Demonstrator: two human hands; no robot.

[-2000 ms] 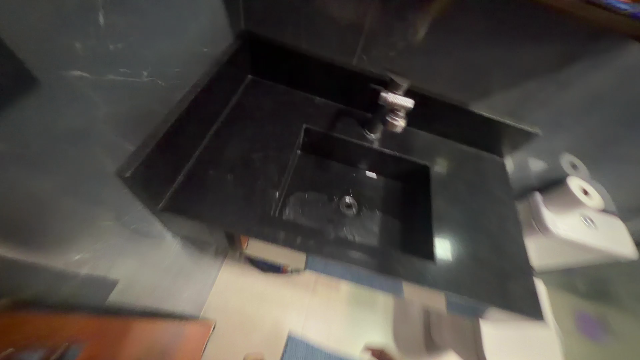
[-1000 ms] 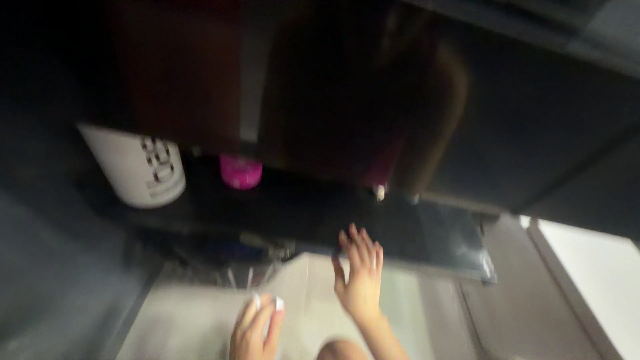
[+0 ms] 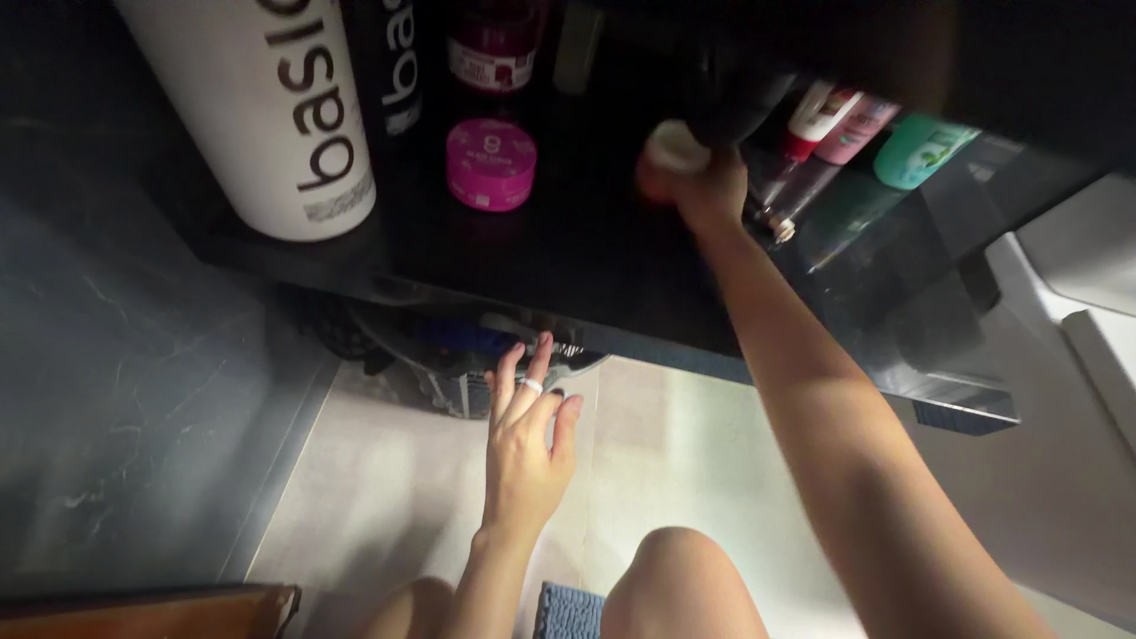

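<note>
On a dark glossy shelf, my right hand (image 3: 713, 191) has its fingers around a small white-lidded jar (image 3: 676, 149) with a reddish body; both are blurred. My left hand (image 3: 525, 435), with a white ring, is empty, its fingers spread at the shelf's front edge. A round pink tub (image 3: 491, 166) stands on the shelf left of the right hand. Further left are a large white bottle (image 3: 302, 124) and a dark bottle (image 3: 401, 71) with lettering. Right of the right hand stand a white tube with a red cap (image 3: 815, 120), a pink tube (image 3: 854, 131) and a green bottle (image 3: 923, 151).
Below the shelf at left is a basket (image 3: 461, 390) holding several items. A dark red jar (image 3: 493, 53) stands behind the pink tub. White toilet parts (image 3: 1078, 293) are at right, a dark marbled wall (image 3: 115, 382) at left, and a blue mat (image 3: 568, 612) on the floor.
The view has moved from above the sink to the shelf beneath. My right hand, open at the shelf edge one second ago, has reached in and closed around the small jar.
</note>
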